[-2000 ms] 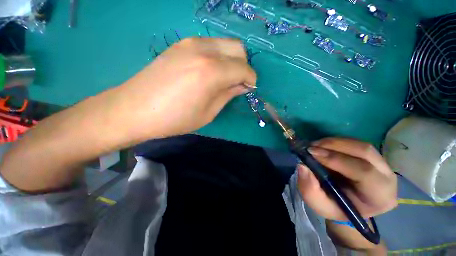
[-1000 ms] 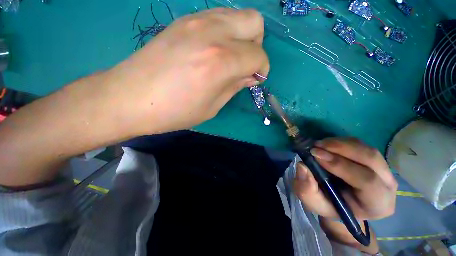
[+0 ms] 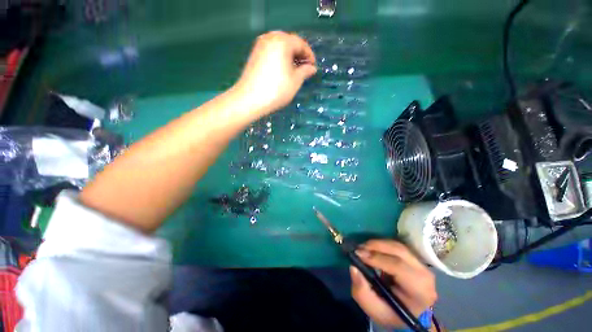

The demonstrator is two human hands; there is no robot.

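My right hand (image 3: 396,279) holds the black soldering iron (image 3: 373,275) like a pen. Its coppery tip points up and left over the green mat (image 3: 279,240) and touches no board. My left hand (image 3: 276,68) is stretched far forward over the upper rows of finished board assemblies (image 3: 318,157), fingers bent together. Whether it holds anything is too blurred to tell. The assemblies lie in several rows on a clear strip with looped outlines. A tangled pile of wired components (image 3: 243,201) lies left of the iron tip.
At right are the black fan (image 3: 409,159), an off-white cup (image 3: 483,240) with dross inside, and black units with cords. A small metal tray (image 3: 559,191) is beyond them. A clear plastic bag (image 3: 61,159) with a white label is at left. A small white strip (image 3: 326,199) lies below the rows.
My left hand has moved from the bench edge far forward over the rows. The board that was by the iron tip no longer shows there. The view has shifted, showing more of the bench.
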